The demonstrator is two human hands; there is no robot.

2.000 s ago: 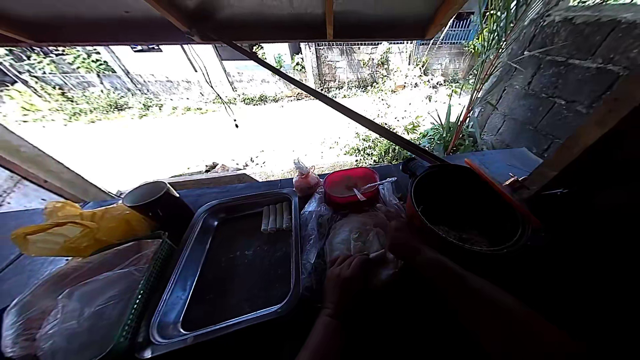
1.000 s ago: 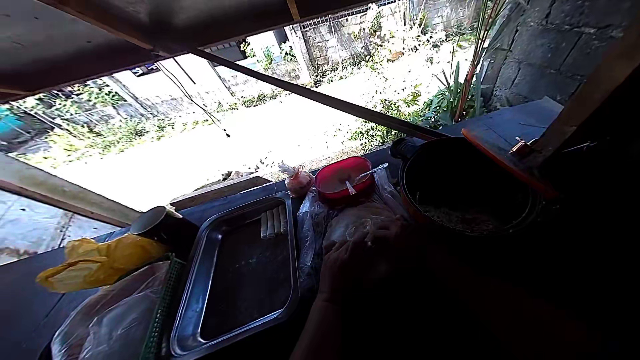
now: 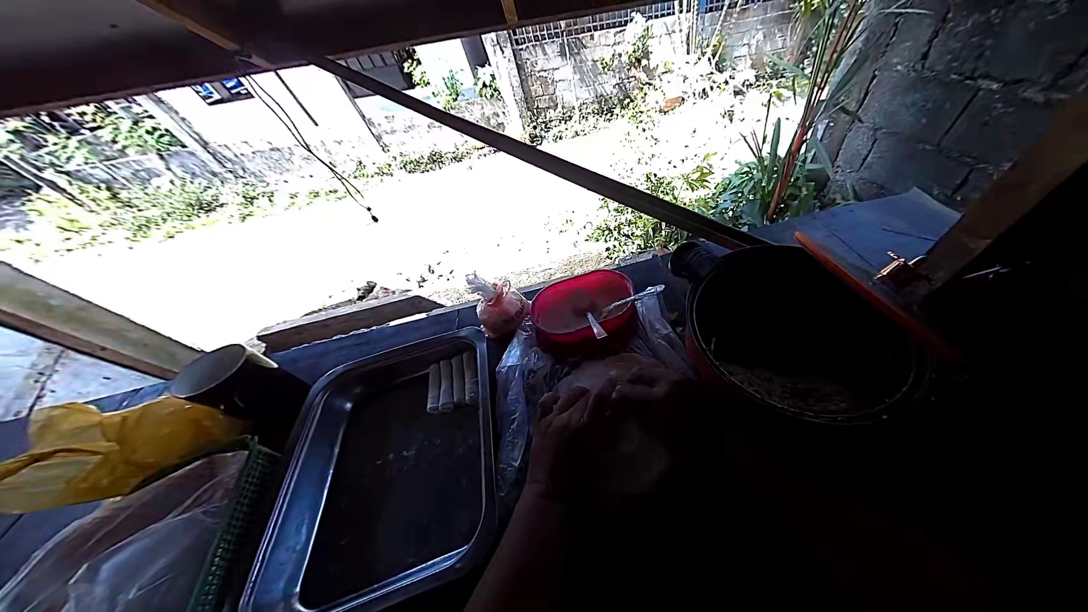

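Observation:
My left hand [image 3: 565, 438] rests its fingers on a pale, round, thin wrapper [image 3: 608, 374] lying over clear plastic [image 3: 518, 391]. My right hand [image 3: 650, 399] is beside it on the same wrapper, mostly lost in shadow; whether its fingers pinch the edge is too dark to tell. Just beyond the hands sits a red plastic tub [image 3: 552, 319] with pale contents and two utensils. Left of the hands is a rectangular metal tray [image 3: 491, 433], with several slim white rolls [image 3: 452, 382] side by side in its far right corner.
A dark pot [image 3: 693, 340] with some filling stands at right, an orange-edged lid [image 3: 867, 289] leaning behind it. A knotted plastic bag [image 3: 503, 310] sits by the tub. At left are a dark cylindrical container [image 3: 242, 378], a yellow plastic bag [image 3: 127, 446] and a green basket [image 3: 234, 518] with plastic-wrapped contents.
Both hands have shifted slightly over the pale wrapper, and their fingers now lie close together near its far edge. The tray, tub and pot stay as they were.

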